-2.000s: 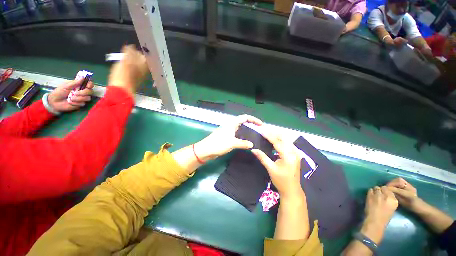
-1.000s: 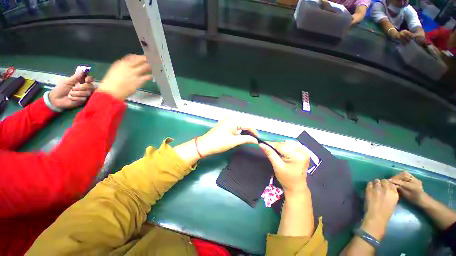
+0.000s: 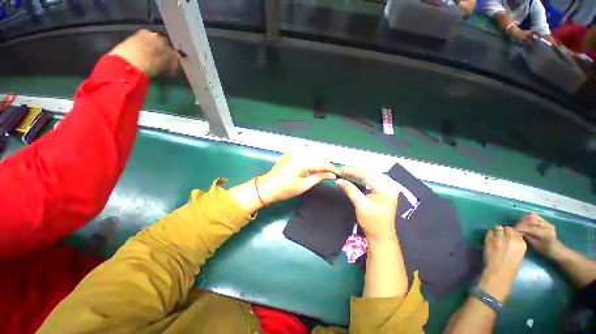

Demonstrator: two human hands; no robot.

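Observation:
My left hand [image 3: 292, 177] and my right hand [image 3: 376, 199] meet above the bench near the rail. Their fingertips pinch a folded black piece [image 3: 338, 176], which shows as a narrow dark strip, mostly hidden by the fingers. Below them lies a fanned pile of black cards [image 3: 320, 223]. A larger spread of overlapping black cards [image 3: 431, 238] lies right of my right wrist. A pink-and-white patterned card [image 3: 355, 248] sticks out at the pile beside my right wrist. A white slip [image 3: 411, 207] lies on the black cards.
A pale metal rail [image 3: 274, 143] with an upright post [image 3: 199, 72] divides the green bench [image 3: 163, 176] from the belt. A patterned strip [image 3: 387, 121] lies on the belt. A red-sleeved arm reaches across at left. Another worker's hands are at right; people with bins sit opposite.
The black piece, seen broad side earlier, now shows as a short narrow strip between my fingertips. The red-sleeved arm has moved up and over the belt. The patterned strip has shifted left.

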